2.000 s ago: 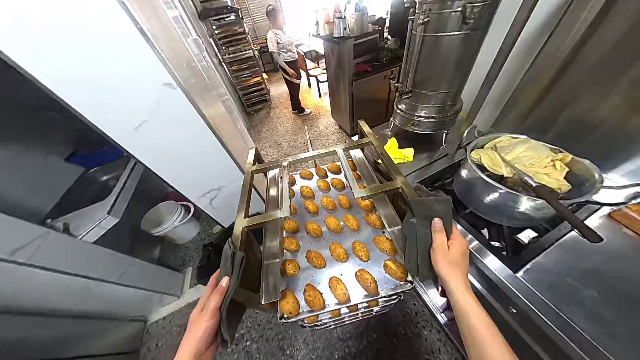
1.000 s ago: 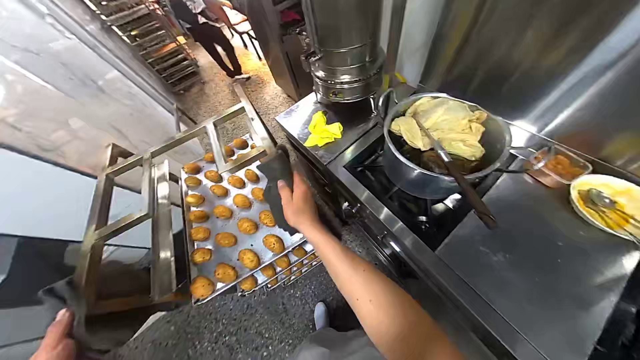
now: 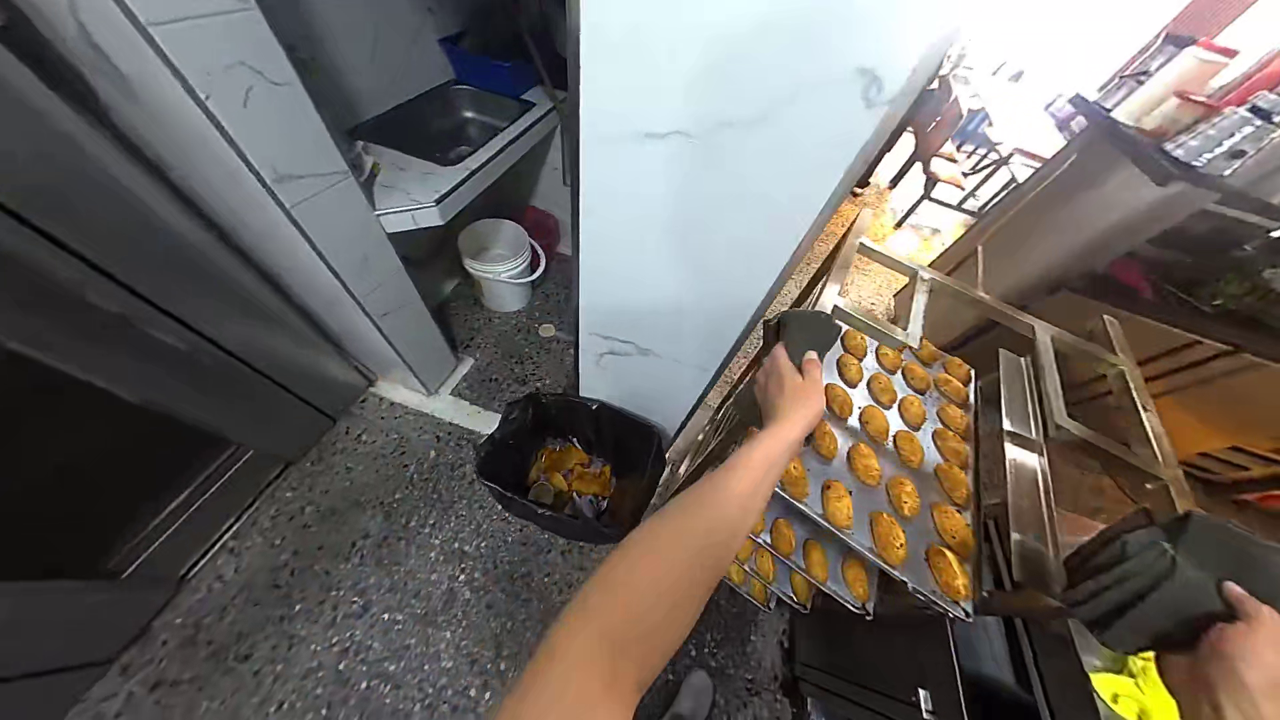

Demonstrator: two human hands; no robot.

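Observation:
A metal rack point(image 3: 1025, 470) holds several stacked trays of browned oval pieces of food, with the top tray point(image 3: 880, 480) tilted in view. My left hand point(image 3: 790, 395) grips a dark folded cloth point(image 3: 803, 332) against the rack's left side, beside the top tray. At the lower right edge, my right hand point(image 3: 1225, 650) holds another dark cloth point(image 3: 1165, 580) against the right side of the rack; part of this hand is cut off by the frame. The metal under both cloths is hidden.
A black-lined bin point(image 3: 570, 465) with scraps stands on the speckled floor, left of the rack. A pale wall panel point(image 3: 700, 200) rises behind it. White buckets point(image 3: 500, 262) sit below a sink point(image 3: 455, 125). A yellow cloth point(image 3: 1135, 690) lies at the lower right.
The view has swung strongly, bringing the bin and sink area into sight and the stove out of it. Both hands still hold the cloths at the rack, which now sits at the right.

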